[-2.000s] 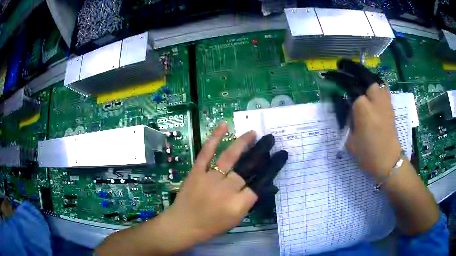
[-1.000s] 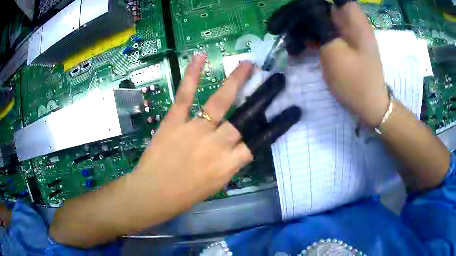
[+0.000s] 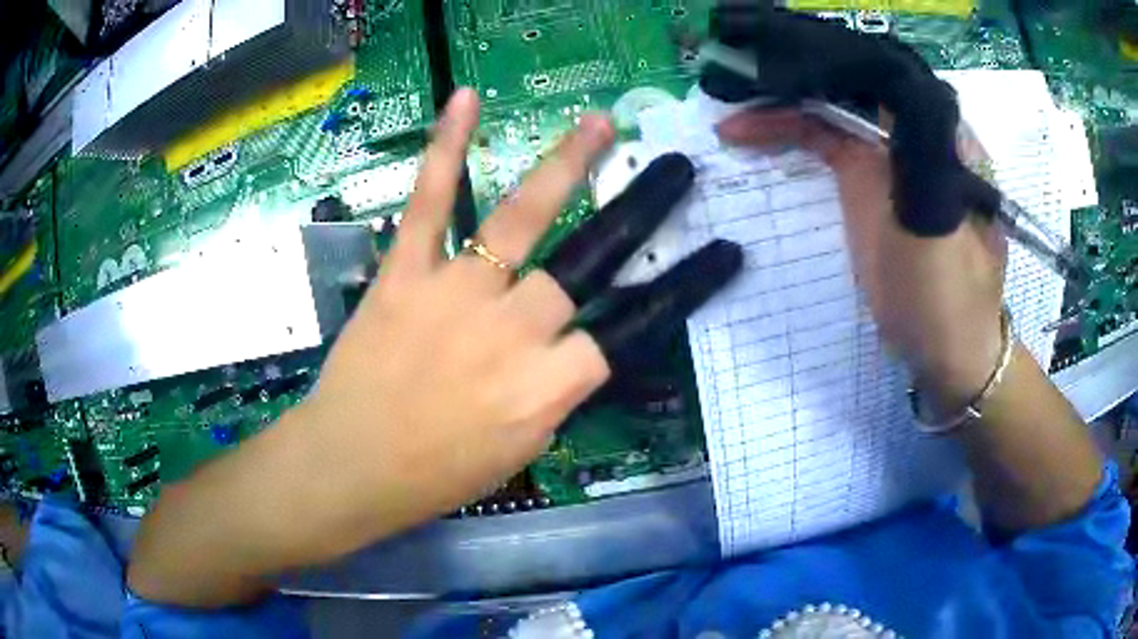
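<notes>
Printed record sheets [image 3: 811, 399] lie over the green circuit boards [image 3: 162, 219], right of centre. My left hand [image 3: 462, 350] is spread beside the sheets' upper left edge. Two of its fingers wear black finger cots, and their tips touch or hover over that edge; it holds nothing. My right hand [image 3: 917, 250], with black cots and a bracelet, is over the upper right of the sheets. It holds a thin clear pen [image 3: 1033, 235], which lies across the hand and sticks out to the right. The hand covers part of the pen and the sheets.
A long low heat sink [image 3: 187, 306] and a taller finned heat sink [image 3: 187, 69] with a yellow strip [image 3: 262, 112] stand at the left. A metal rail [image 3: 587, 531] runs along the near side. Another person's blue sleeve [image 3: 50, 568] shows at the lower left edge.
The view has shifted down and closer since two seconds ago. My right hand has turned, and the pen now points out to the right. My left hand stays spread beside the sheets.
</notes>
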